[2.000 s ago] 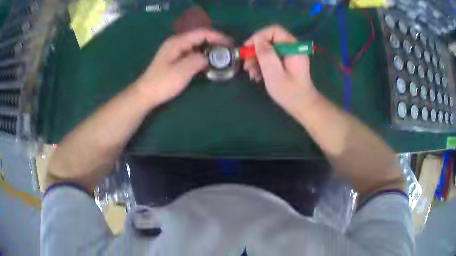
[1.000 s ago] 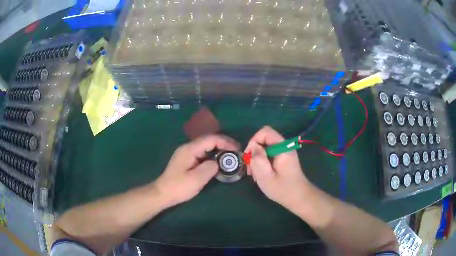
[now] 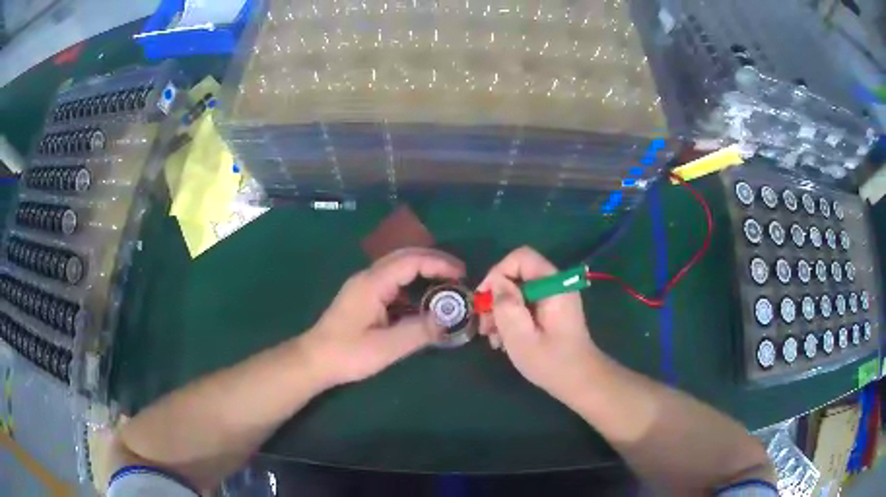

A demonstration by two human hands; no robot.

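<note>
A small round speaker driver (image 3: 449,309) with a silver-white ringed face and dark edge sits over the shiny round metal base (image 3: 455,342) on the green mat. My left hand (image 3: 374,313) is at its left side, thumb and forefinger curved around it; the fingertips are partly blurred. My right hand (image 3: 539,320) grips the test probe (image 3: 554,284), with green handle and red front end. The red end points left, close to the driver's right side; whether its tip touches is too small to tell.
A reddish-brown square (image 3: 396,233) lies behind my left hand. A tall stack of clear trays (image 3: 437,160) stands at the far side. Driver trays stand left (image 3: 107,209) and right (image 3: 806,277). Yellow paper (image 3: 206,189) lies left. A red lead (image 3: 710,233) loops at right.
Since the earliest frame the view has tilted up, showing the far trays. Since one second ago my left thumb and forefinger have opened a little around the driver. The right hand keeps its probe.
</note>
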